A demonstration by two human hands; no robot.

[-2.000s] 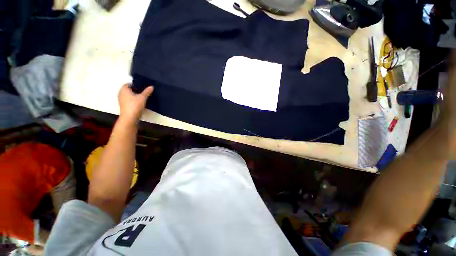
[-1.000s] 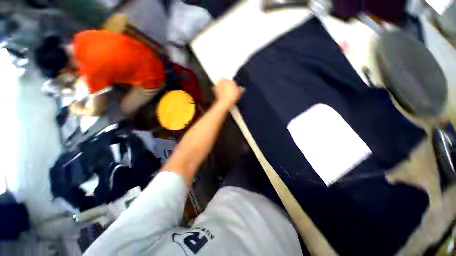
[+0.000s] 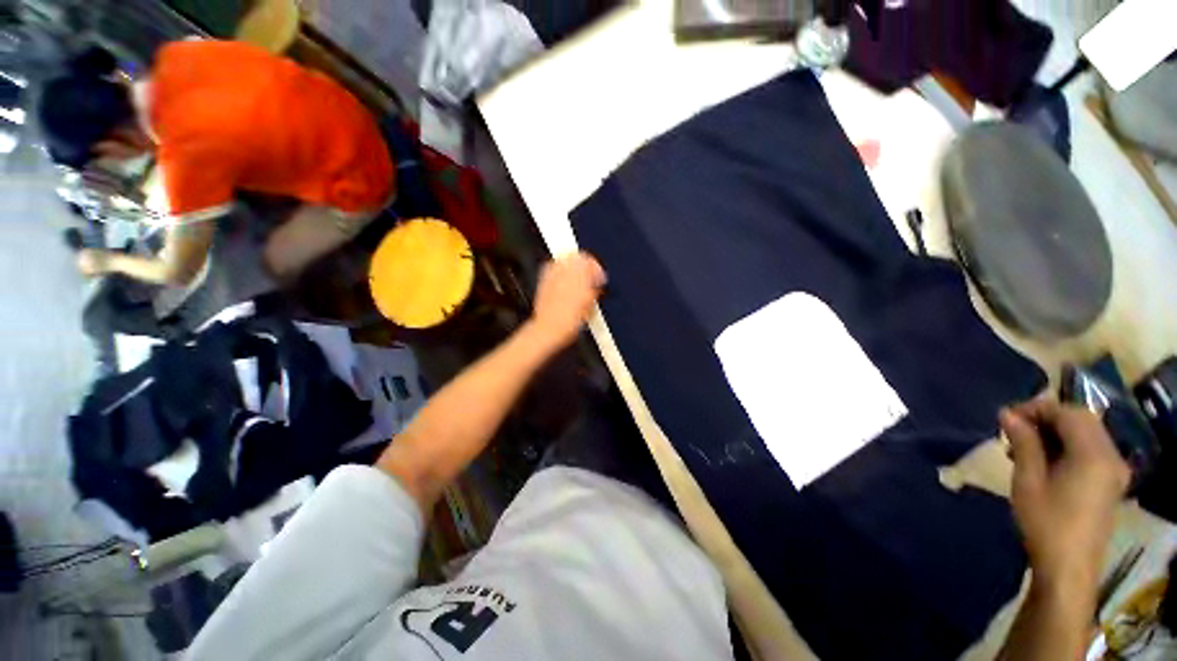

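Note:
The dark jacket front panel [image 3: 723, 220] lies flat on the pale table, curved edge along the table's near side. A white pocket piece [image 3: 811, 387] with rounded corners lies on it. Pale thread marks [image 3: 725, 452] show faintly on the dark cloth. My left hand [image 3: 568, 294] is bare, with curled fingers, at the panel's left edge; whether it grips the cloth is hidden. My right hand [image 3: 1065, 452] is bare, fingers bent together near the panel's right edge by the notch. No needle or thread can be made out in it.
A grey oval pad [image 3: 1026, 230] lies beyond the panel, with a dark iron [image 3: 1104, 394] partly behind my right hand. Dark cloth lies at the back. A yellow round stool [image 3: 422, 273] stands left of the table. A person in orange [image 3: 265, 129] bends over work further left.
The view has swung left, bringing the stool and the person further into view. My right hand has come back over the panel's right side. My left hand stays at the panel's left edge.

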